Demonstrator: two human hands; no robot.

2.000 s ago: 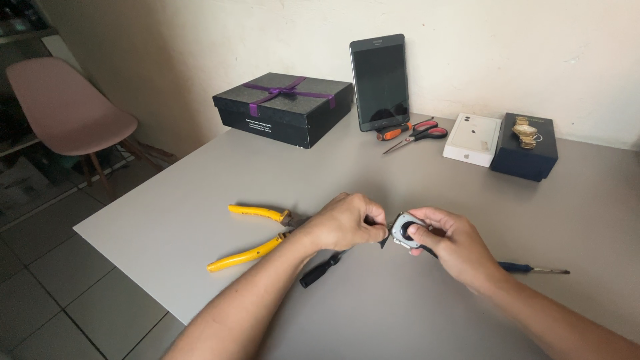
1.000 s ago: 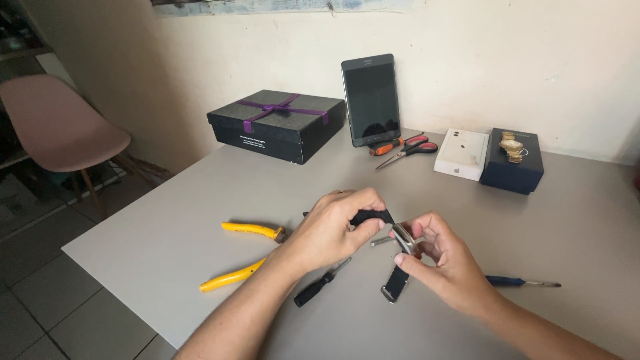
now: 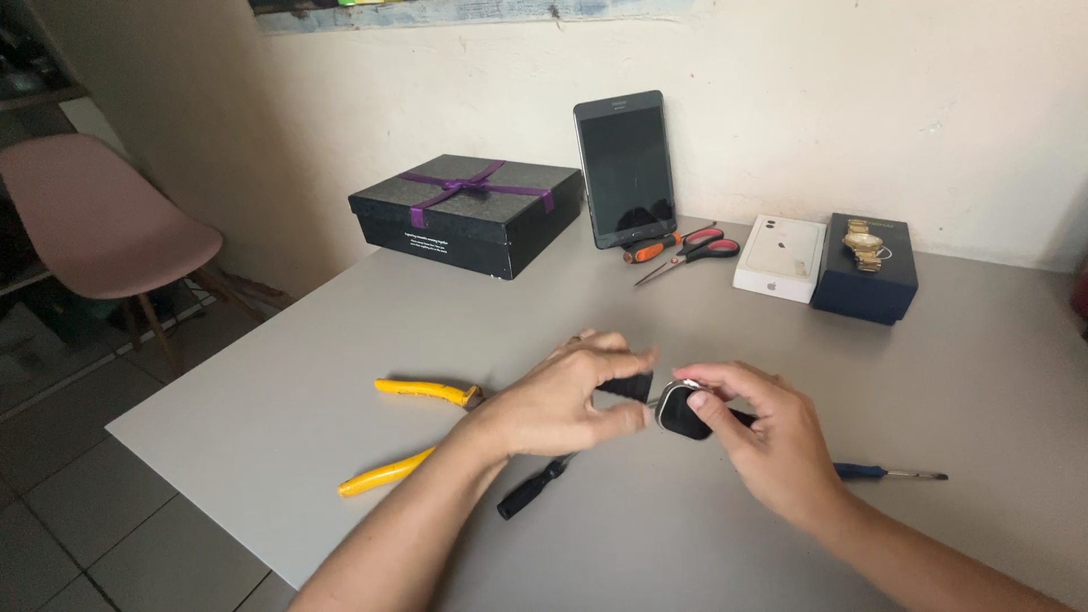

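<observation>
My right hand [image 3: 765, 425] grips a smartwatch [image 3: 682, 410] by its metal case, the dark screen tilted up toward the camera. Part of a black strap shows behind that hand's fingers. To the left, a black watch strap piece [image 3: 627, 387] lies between the thumb and fingers of my left hand [image 3: 578, 395], which is slightly blurred; whether they touch it is unclear. Yellow-handled pliers [image 3: 416, 389] lie left of my left hand, their jaws mostly hidden by it. A black-handled screwdriver [image 3: 531, 490] rests below the hands. The blue-handled screwdriver [image 3: 884, 472] lies beyond my right wrist.
At the back stand a black gift box [image 3: 433, 234] with purple ribbon and an upright tablet [image 3: 627, 170]. Before the tablet lie an orange-handled screwdriver [image 3: 653, 247] and scissors [image 3: 690, 253]. Right of them are a white phone box [image 3: 778, 259] and a dark blue box [image 3: 863, 293] bearing a gold wristwatch [image 3: 864, 242].
The smartwatch has turned from edge-on to screen up in my right hand. My left thumb and fingers have spread; one second ago they pinched a black strap.
</observation>
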